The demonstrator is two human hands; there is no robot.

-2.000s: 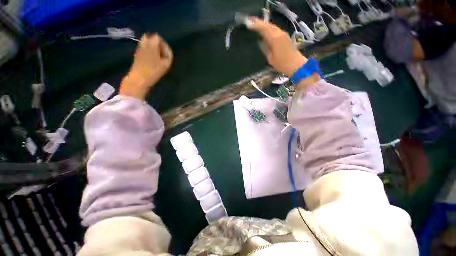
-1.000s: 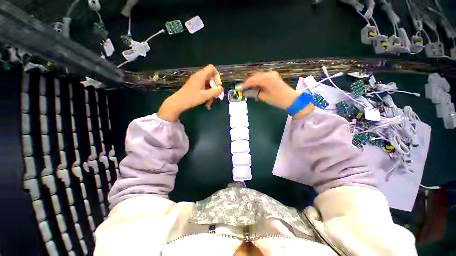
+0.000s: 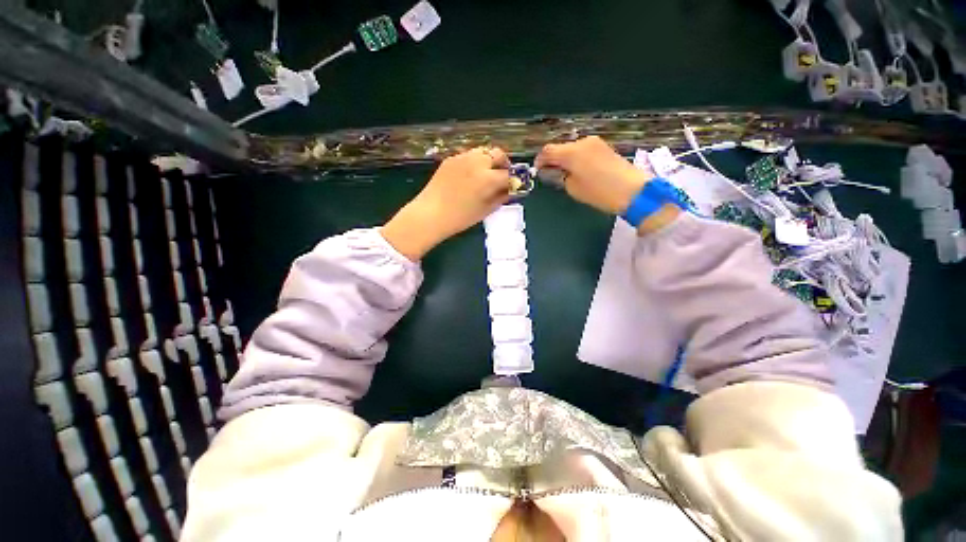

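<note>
A small housing with a circuit board and yellow block (image 3: 520, 180) is held at the far end of a row of white housings (image 3: 508, 302). My left hand (image 3: 471, 188) grips its left side with the fingertips. My right hand (image 3: 595, 178), with a blue wrist band, is just to its right, thumb and finger pinched around something small and greyish that I cannot make out. The fingers partly hide the unit.
A pile of green boards and white cords (image 3: 832, 265) lies on a white sheet (image 3: 625, 307) at right. A black board with rows of white pieces (image 3: 127, 349) is at left. A taped strip (image 3: 413, 140) crosses beyond my hands. Wired units (image 3: 847, 79) lie at far right.
My left hand has moved right from beside the unit onto it. My right hand has shifted slightly right, off the unit's top. Two seconds ago both hands were farther out and apart.
</note>
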